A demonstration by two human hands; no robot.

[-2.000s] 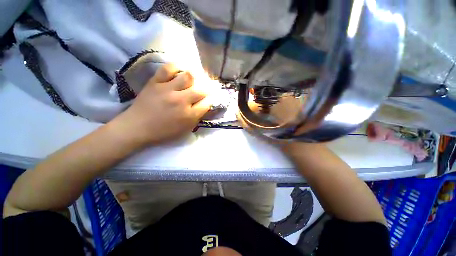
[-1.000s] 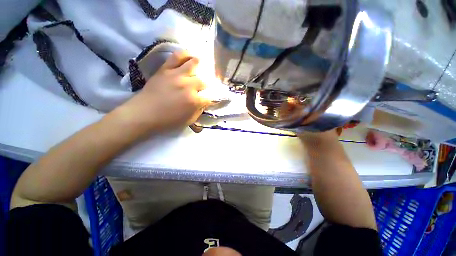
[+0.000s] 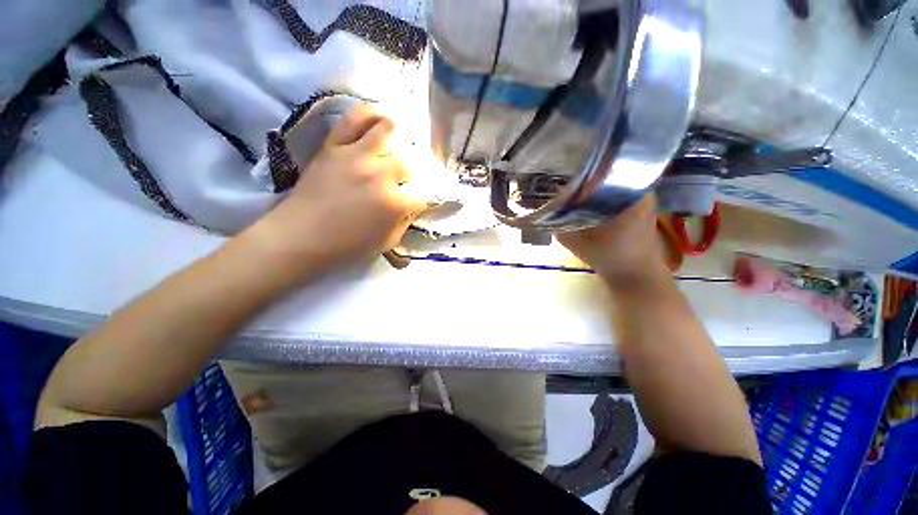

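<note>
A grey-white garment panel with dark textured bands [image 3: 216, 166] lies bunched on the left of the white table. My left hand [image 3: 352, 196] is on its edge beside the needle area, with fingers curled on the fabric; lamp glare washes out the fingertips. The sewing machine head [image 3: 544, 91] fills the upper middle, with a shiny round metal part at its right. My right hand [image 3: 616, 246] is below and behind the head; its fingers are mostly hidden, so its grip cannot be seen. A dark narrow strip [image 3: 503, 264] lies along the table between my hands.
Scissors with red and orange loops [image 3: 697, 233] lie right of my right hand. A crumpled pink cloth strip [image 3: 795, 292] is farther right. A scale runs along the table's front edge [image 3: 423, 354]. Blue baskets stand below at left [image 3: 219, 443] and right [image 3: 820, 427].
My right hand has come left from behind the machine head and shows more. The view has shifted, and the scissors show more clearly. My left hand has stayed on the fabric.
</note>
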